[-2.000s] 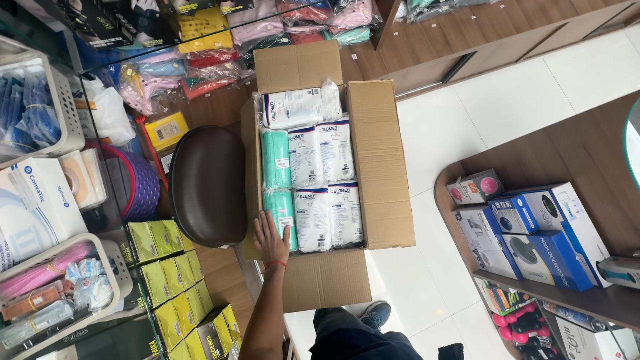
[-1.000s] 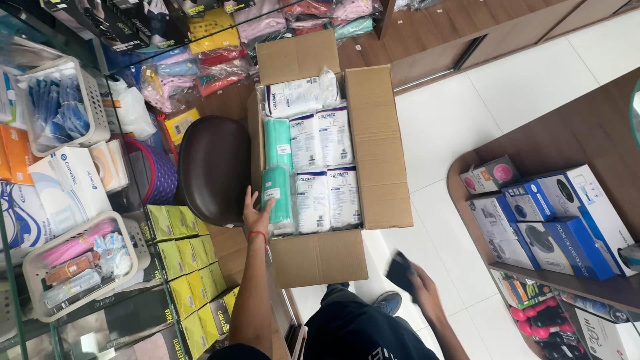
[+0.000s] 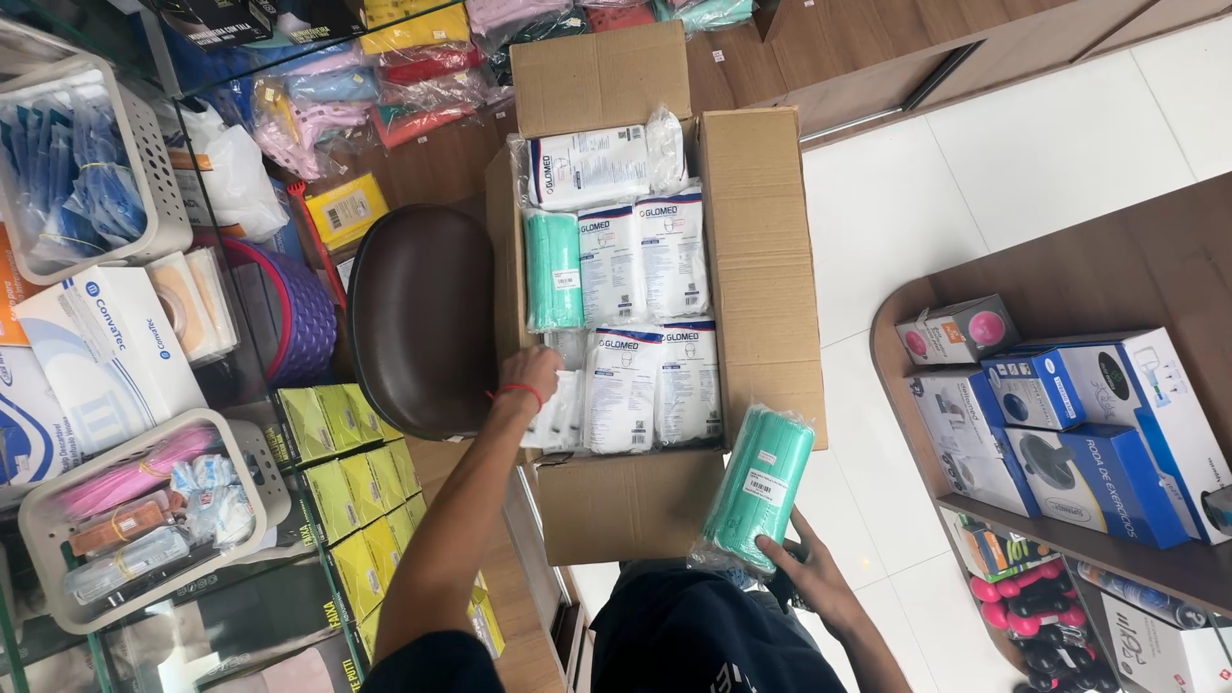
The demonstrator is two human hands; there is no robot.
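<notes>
An open cardboard box (image 3: 765, 279) holds several white Glomed packs (image 3: 624, 390) in clear plastic and one green wrapped pack (image 3: 553, 271) at its left side. My left hand (image 3: 531, 375), with a red band at the wrist, reaches over the box's left edge. Its fingers are curled at a clear plastic pack with white contents (image 3: 560, 409); whether they grip it is hidden. Outside the box, at its lower right corner, my right hand (image 3: 813, 573) holds another green pack (image 3: 760, 486) by its lower end. That pack bears a white printed label.
A dark brown stool seat (image 3: 422, 322) stands against the box's left side. Glass shelving at left carries baskets (image 3: 260, 472) and yellow-green boxes (image 3: 351, 491). Bagged garments (image 3: 423, 67) lie beyond. At right, a wooden shelf unit (image 3: 895, 318) holds boxed goods and pink dumbbells.
The lower green pack has left the box and is in my right hand. That hand held a dark object one second ago. My left hand, earlier on the green pack, is now at the clear pack.
</notes>
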